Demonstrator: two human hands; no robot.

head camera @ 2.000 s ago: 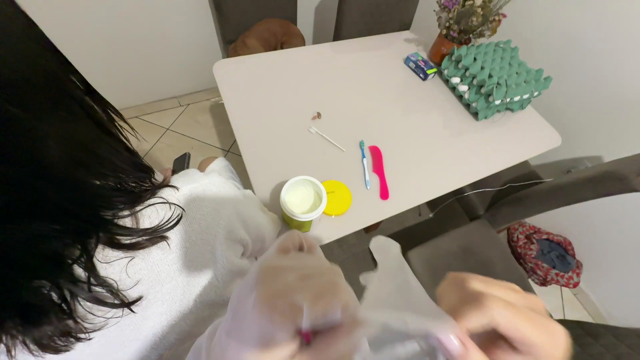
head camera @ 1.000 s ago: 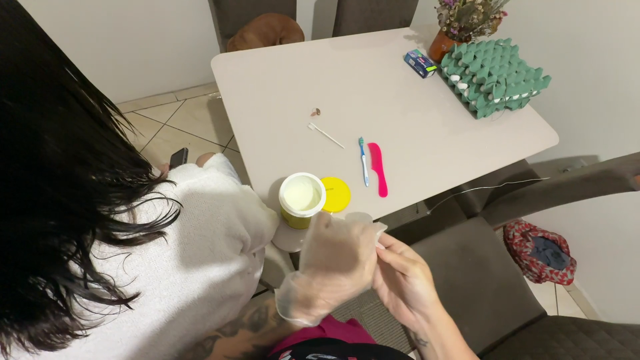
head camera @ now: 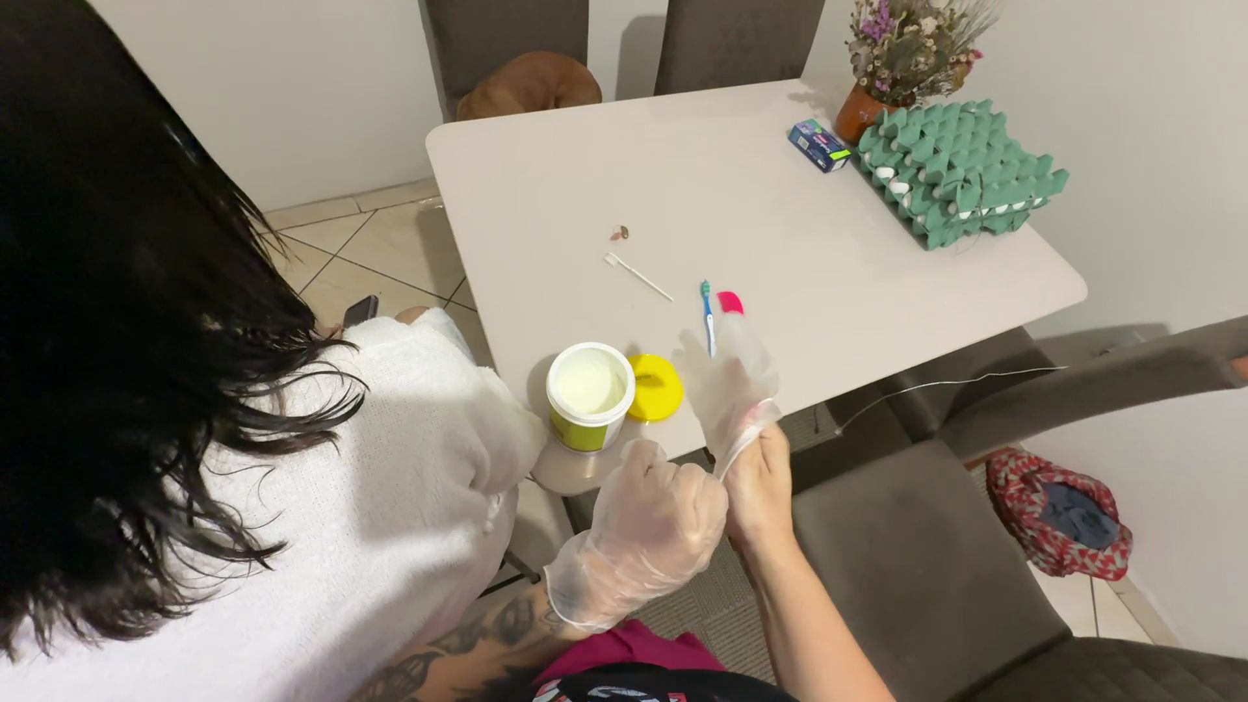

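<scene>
A translucent disposable glove covers my left hand [head camera: 648,526], whose fingers are closed on the cuff of a second clear glove [head camera: 736,390]. The fingers of my right hand [head camera: 760,487] are partly inside that second glove. Its loose fingers stretch up over a pink comb [head camera: 730,302], hiding most of it. Beyond my left hand an open tub of pale cream [head camera: 591,390] stands at the table's near corner, with a yellow lid [head camera: 655,388] beside it. A blue and white toothbrush [head camera: 708,317] and a small white brush [head camera: 639,276] lie farther in.
A person with wet dark hair and a white towel [head camera: 390,507] over the shoulders is at left. Green egg trays [head camera: 960,175], a small box [head camera: 819,145] and a flower pot [head camera: 862,112] stand on the table's far right. A grey chair [head camera: 916,556] is at right.
My hands have shifted; the right hand, bare and beside the gloved left a second ago, is now partly inside the second glove, which now covers most of the pink comb.
</scene>
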